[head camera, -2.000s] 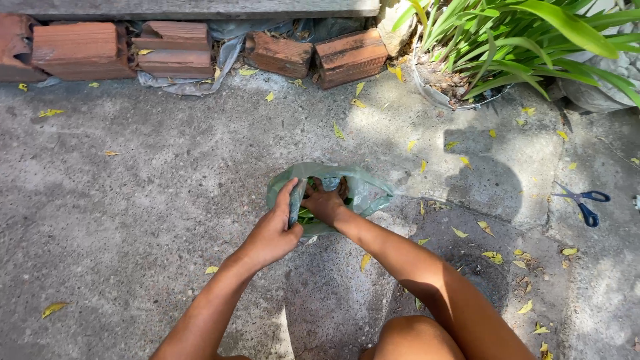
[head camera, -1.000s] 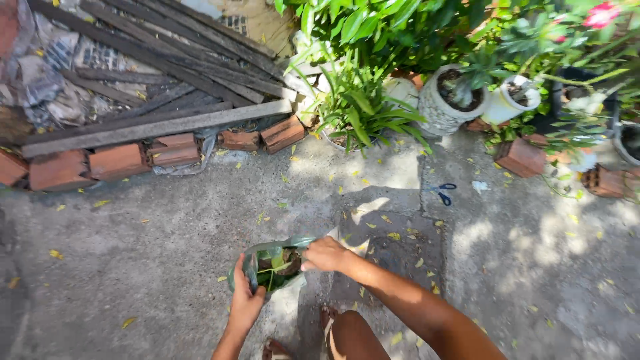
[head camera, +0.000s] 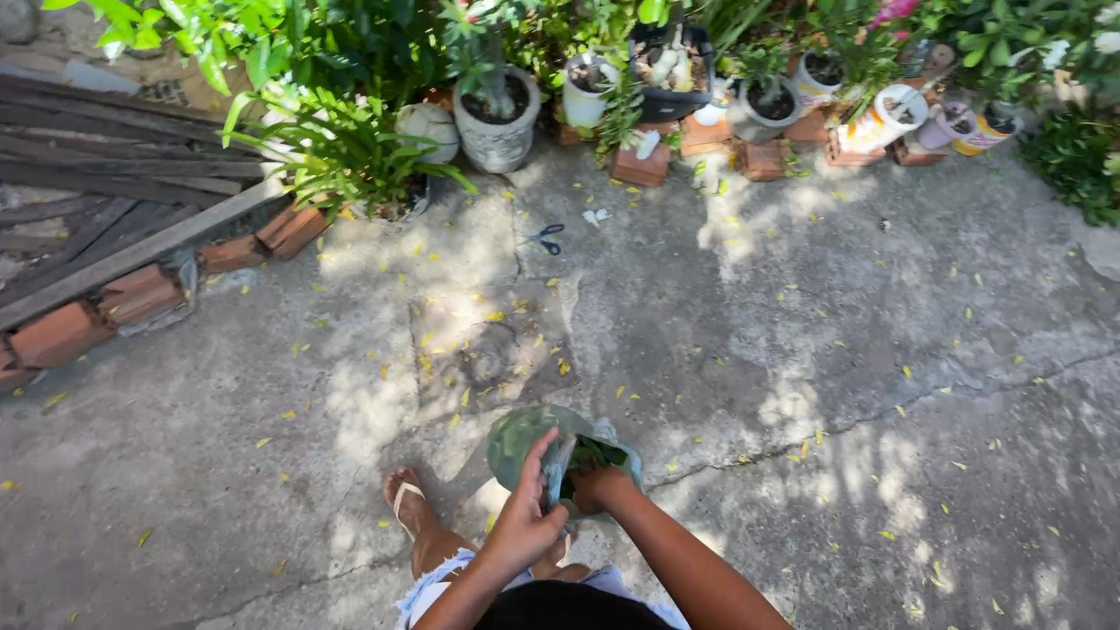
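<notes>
A translucent green plastic bag (head camera: 529, 437) is held in front of my body, its mouth turned to the right. My left hand (head camera: 529, 516) grips the bag's rim, with fingers along the outside and the thumb at the opening. Green leaves (head camera: 599, 453) show inside the mouth. My right hand (head camera: 599, 490) reaches into the bag among them; its fingers are hidden, so whether they hold anything does not show. Scissors with dark blue handles (head camera: 549, 239) lie on the concrete beyond the bag, away from both hands.
Potted plants stand along the far edge, among them a patterned pot (head camera: 497, 131) and a black pot (head camera: 672, 105). Hollow clay bricks (head camera: 140, 295) and a wooden beam (head camera: 149, 249) border stacked planks at left. Yellow leaves dot the cracked concrete (head camera: 787, 350).
The view has swung right and now takes in more pots. My right hand, at the bag's edge one second ago, is now inside it. The bag has moved off toward the right of the scissors.
</notes>
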